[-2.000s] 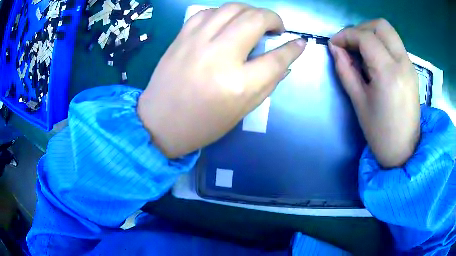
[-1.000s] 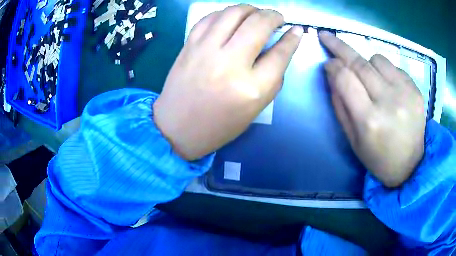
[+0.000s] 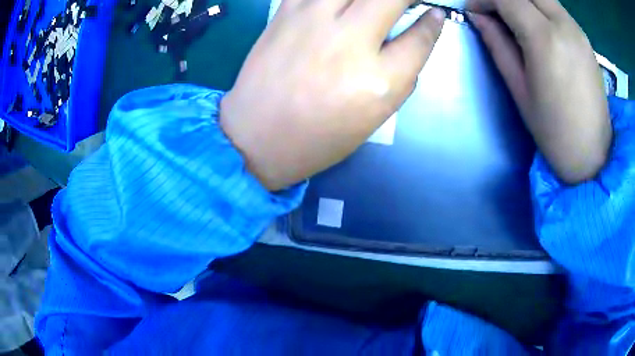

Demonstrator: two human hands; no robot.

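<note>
A dark tablet housing (image 3: 432, 201) lies inner face up, with a raised rim. A white square (image 3: 330, 213) and a partly covered white pad (image 3: 385, 132) are on its inner face. A small dark strip with pale bits (image 3: 456, 15) shows at its top edge, between the fingertips. My left hand (image 3: 324, 90) covers the upper left, its thumb tip at the strip. My right hand (image 3: 557, 83) is at the strip's right end. Both hands are partly cut off by the picture's top, so their grip is unclear.
A blue tray (image 3: 85, 90) of black-and-white strips stands at the left. Loose strips (image 3: 170, 17) lie on the dark green mat (image 3: 139, 69) beside it. A white border (image 3: 418, 261) shows under the housing. Pale sheets (image 3: 17, 229) are at the lower left.
My right hand's fingers, bunched at the strip and then with one finger extended along the top edge, are bunched there again. The whole view has shifted, so housing and hands sit higher.
</note>
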